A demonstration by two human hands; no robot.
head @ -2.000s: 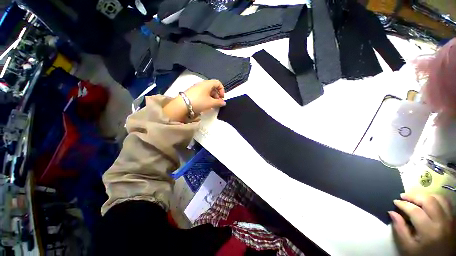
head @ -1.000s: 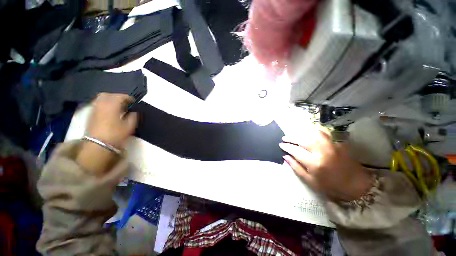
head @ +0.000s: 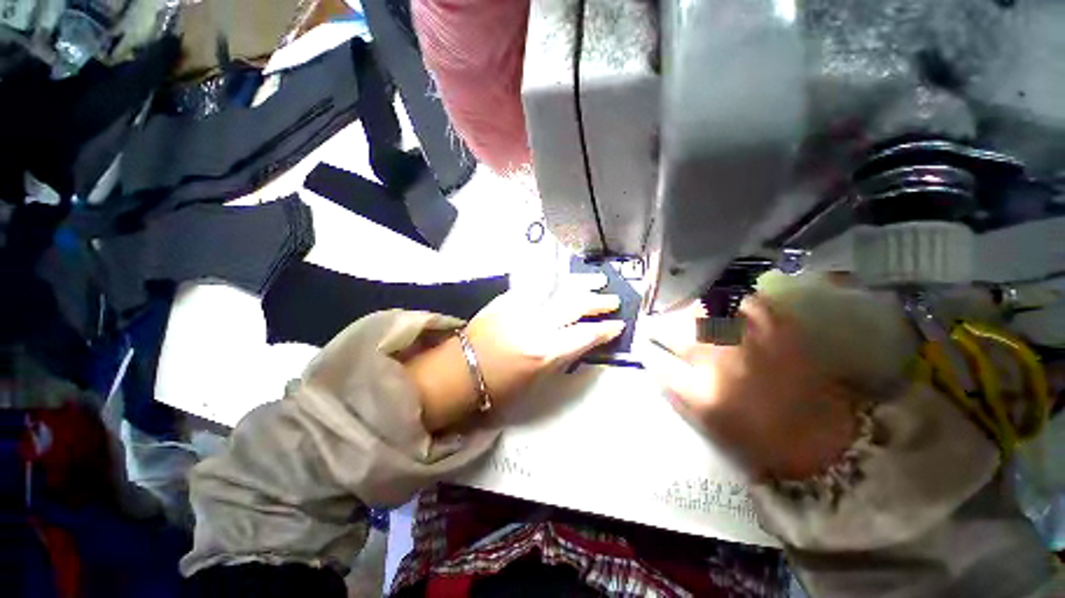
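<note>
A long curved dark collar piece [head: 374,297] lies on the white table, its right end beside the needle area of the pale sewing machine [head: 724,140]. My left hand [head: 537,333] lies flat on the piece near that end, fingers spread and pointing right. A small greyer part [head: 607,310] shows around my fingertips. My right hand [head: 747,380] is at the right, just past the piece's end and below the machine head, blurred. Whether it holds anything cannot be made out. The presser foot is hidden in glare.
A stack of cut dark pieces [head: 228,243] lies left, with more layers behind it. Crossed dark strips [head: 380,201] lie above the work. A pink bundle [head: 485,76] hangs by the machine. Yellow scissor handles [head: 999,380] lie at right. A ruler scale [head: 712,496] marks the front edge.
The view has shifted right, toward the machine. My left hand left the piece's left end and now lies near its right end. My right hand has moved off that end.
</note>
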